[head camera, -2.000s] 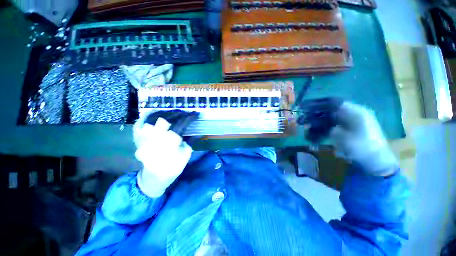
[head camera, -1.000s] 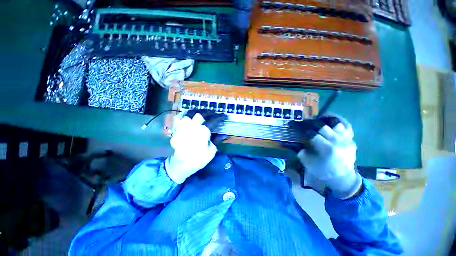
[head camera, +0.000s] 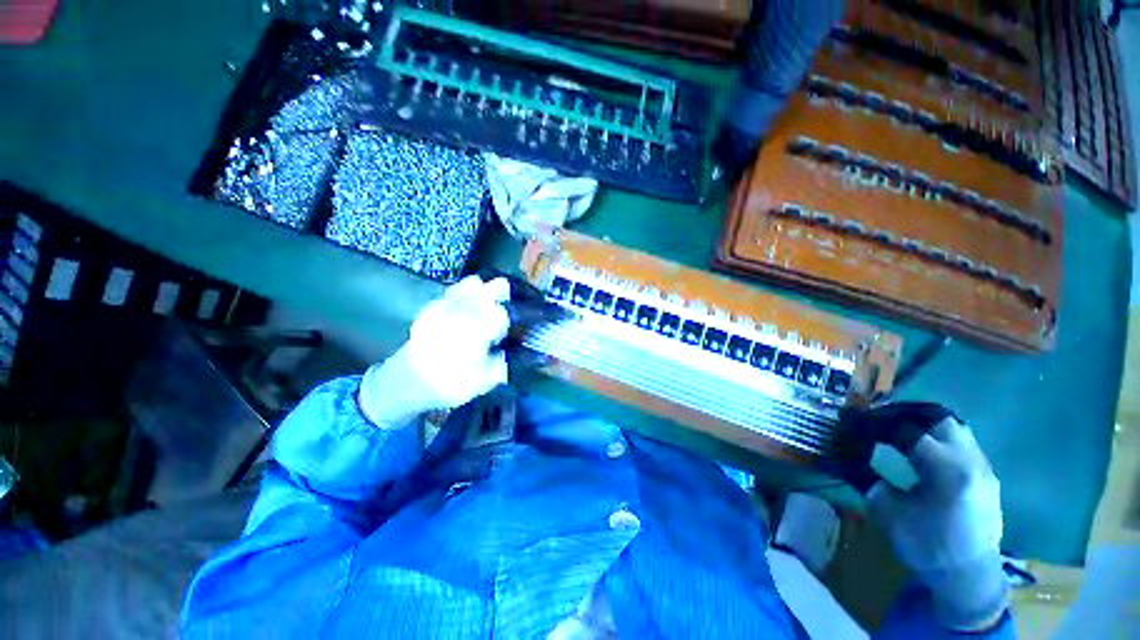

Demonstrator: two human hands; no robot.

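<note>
A silver ribbed heatsink (head camera: 681,375) lies in an orange-brown assembly fixture (head camera: 738,290). A row of black power transistors (head camera: 691,331) runs along its far side. My left hand (head camera: 465,335), in a white glove with dark fingertips, grips the heatsink's left end. My right hand (head camera: 931,481), in the same kind of glove, grips its right end. The dark fingertips blur into the bar's ends. A thin dark tool or rod (head camera: 921,369) sticks out beyond the fixture's right end; what holds it is hidden.
Black screw trays (head camera: 328,188) with heaped screws stand at left, with a pale cloth rag (head camera: 540,196) beside them. Behind is a black fixture (head camera: 500,134) under a green positioning frame (head camera: 531,81). Stacked transistor boards (head camera: 900,238) lie back right. A person's dark sleeve (head camera: 781,63) reaches in.
The view has turned, so the bench things sit tilted. My right hand has gone from beside the fixture to the heatsink's right end. My left hand is now at its left end.
</note>
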